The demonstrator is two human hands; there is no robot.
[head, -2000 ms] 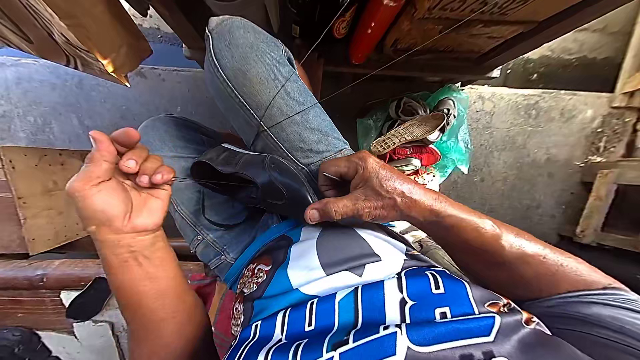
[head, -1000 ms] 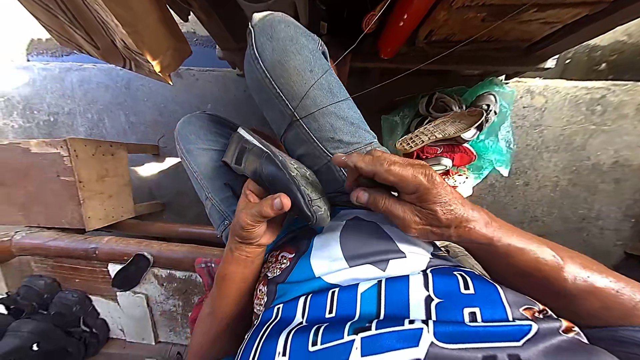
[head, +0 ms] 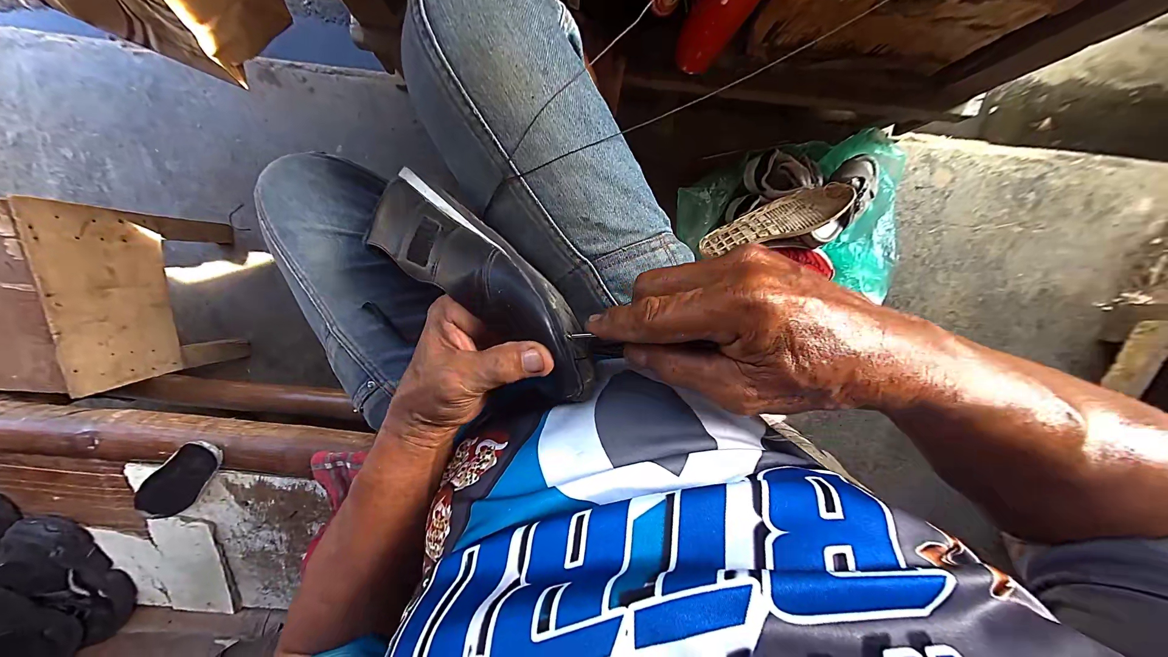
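A black leather shoe (head: 493,278) lies across my lap, its toe end toward my belly. My left hand (head: 456,370) grips it near the toe, with the thumb on the upper. At the edge of the toe, my right hand (head: 730,328) pinches a tool whose thin metal shaft (head: 581,336) meets the shoe where sole and upper join. Most of the tool is hidden in the fingers, so its kind is unclear. Dark thread (head: 570,151) runs over my jeans, near the knee, and up toward the wooden structure above.
A green plastic bag (head: 871,246) holding several worn shoes and a tan sole (head: 776,219) lies right of my leg. A wooden box (head: 96,297) stands at left, above a wooden rail (head: 182,438). A black insole-like piece (head: 178,479) and dark shoes (head: 59,575) are at lower left.
My left hand, apart from the shoe two seconds ago, now grips it. The shoe has turned, and my right hand has come to its toe edge with the metal tip.
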